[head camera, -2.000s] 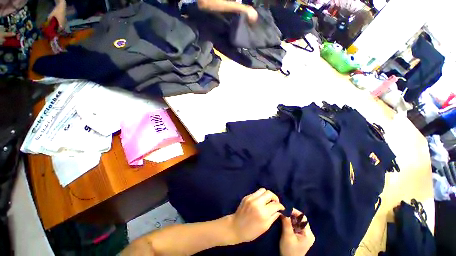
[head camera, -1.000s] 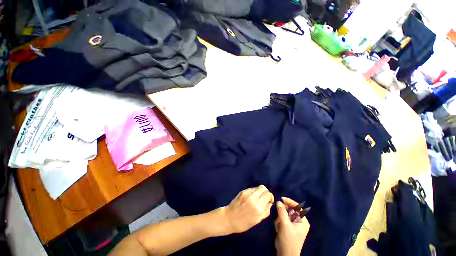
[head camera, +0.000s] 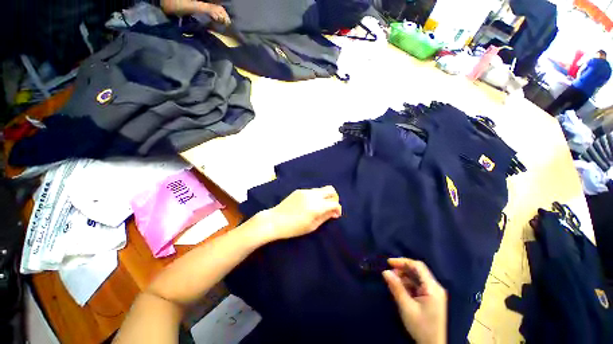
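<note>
A layered pile of navy pinafore dresses lies in front of me, necks and black hangers away from me, with small crest badges on the chests. My left hand is over the skirt part, fingers curled with the tips down at the cloth; whether they pinch it or a thread cannot be told. My right hand is lower right over the skirt, thumb and fingers bent together around small dark snips, whose tip shows faintly against the navy cloth.
Grey and navy garments lie at the left, above white printed papers and a pink packet. A second navy pile is at the right. A green basket stands at the table's back. Another person's hand is at the top; a person in blue stands far right.
My hands, close together before, are now apart: the left has moved up and left over the skirt, the right slightly right. The view has shifted, and a person in blue has appeared far right.
</note>
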